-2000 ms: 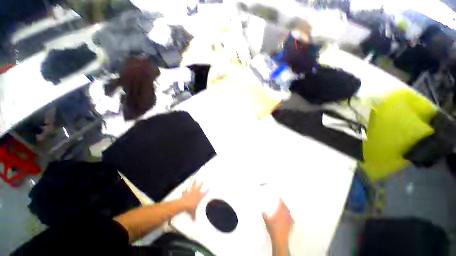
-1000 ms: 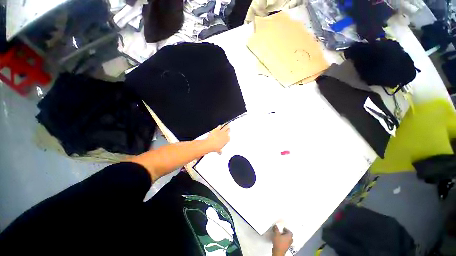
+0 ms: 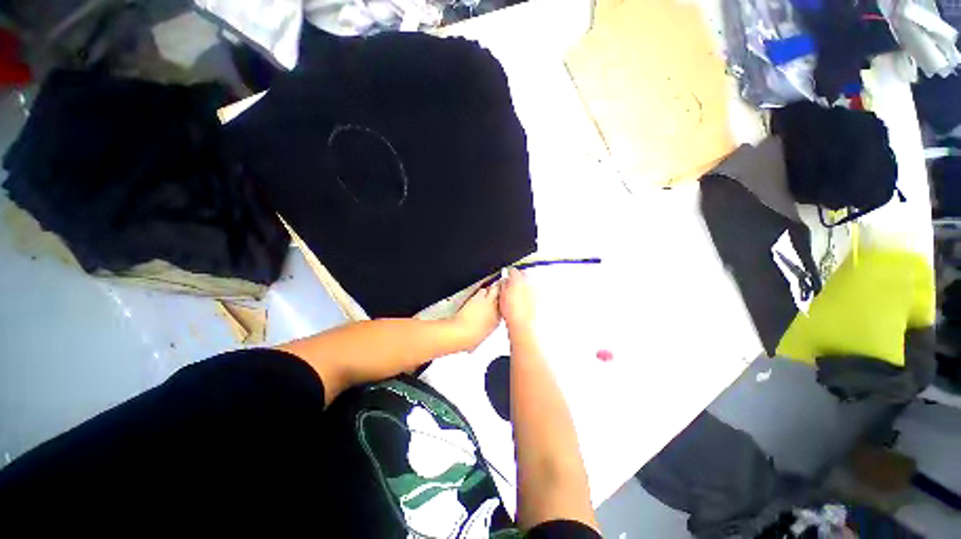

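The white marking template [image 3: 559,390] lies on the white worktable, with its oval hole [image 3: 497,385] showing black, partly covered by my right forearm. A thin black panel edge [image 3: 559,262] shows beyond the template's far side. My left hand [image 3: 479,316] and my right hand [image 3: 515,298] meet at that far edge. My right fingertips are closed on something small and pale that I cannot make out. My left fingers rest at the template's edge; whether they pinch it is unclear. Beside it, the marked black panels [image 3: 443,158] lie flat with a pale oval outline.
A small red item [image 3: 604,356] lies to the right. Brown pattern card [image 3: 653,95] is at the far side. A black garment bundle [image 3: 137,179] sits at left. A black piece with white print [image 3: 753,253], a black heap [image 3: 838,158] and yellow cloth [image 3: 869,311] are at right.
My right hand has moved from the near corner of the template up to its far edge, beside my left hand. My left hand has shifted slightly. More of the black strip shows.
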